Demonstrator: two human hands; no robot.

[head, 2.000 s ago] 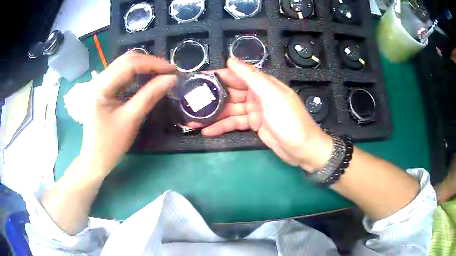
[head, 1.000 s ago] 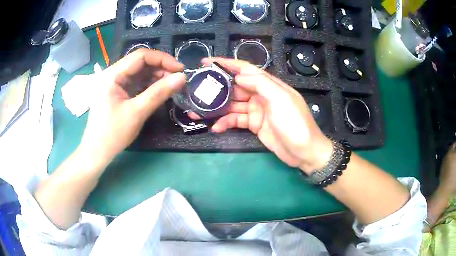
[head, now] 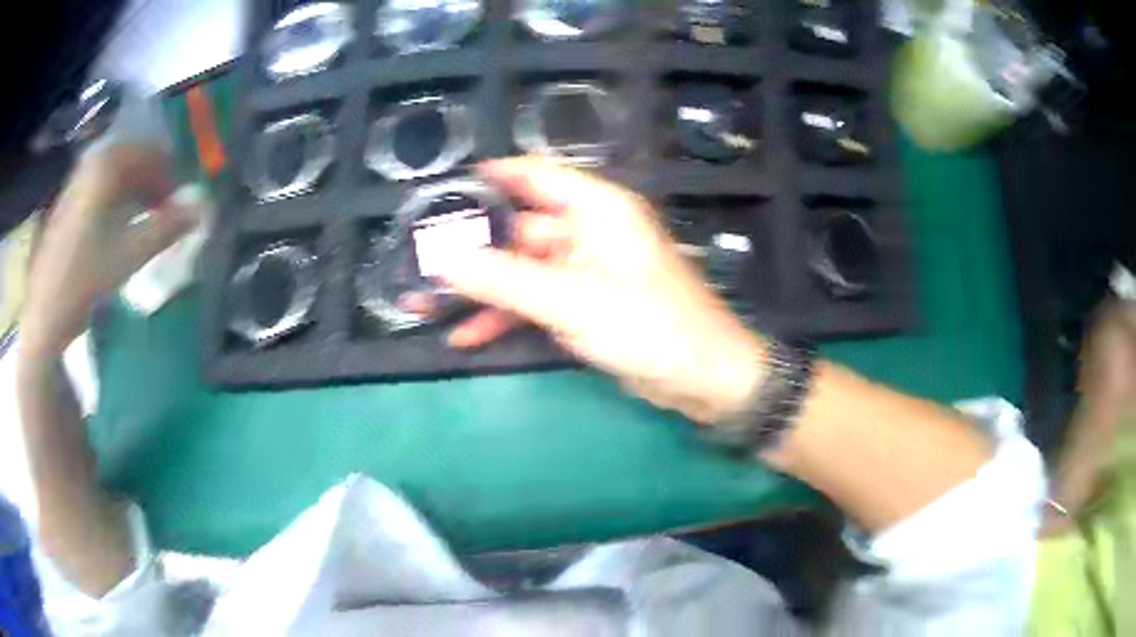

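My right hand [head: 623, 280] holds a round silver-rimmed watch case [head: 439, 205] over the foam tray, with its thumb near the white square label [head: 451, 243] on the face. The fingers hide part of the rim. My left hand [head: 106, 243] is raised at the left, blurred, beside the white cloth [head: 162, 276]; whether it holds anything cannot be told. The black foam tray [head: 523, 355] holds silver-rimmed cases at left and centre, including one [head: 274, 292] in the lower left pocket, and black round parts [head: 713, 122] at right.
An orange stick [head: 203, 128] lies left of the tray. The whitish bottle [head: 140, 118] is at the upper left, blurred. A yellow-green tool cup [head: 947, 93] stands at the upper right. A person's arm [head: 1102, 386] and yellow-green clothing show at the right edge. Blue plastic [head: 18, 579] shows lower left.
My left hand has left the watch case and moved left toward the bottle and cloth. My right hand has moved left with the case, its thumb now over the face. The view has shifted and blurred.
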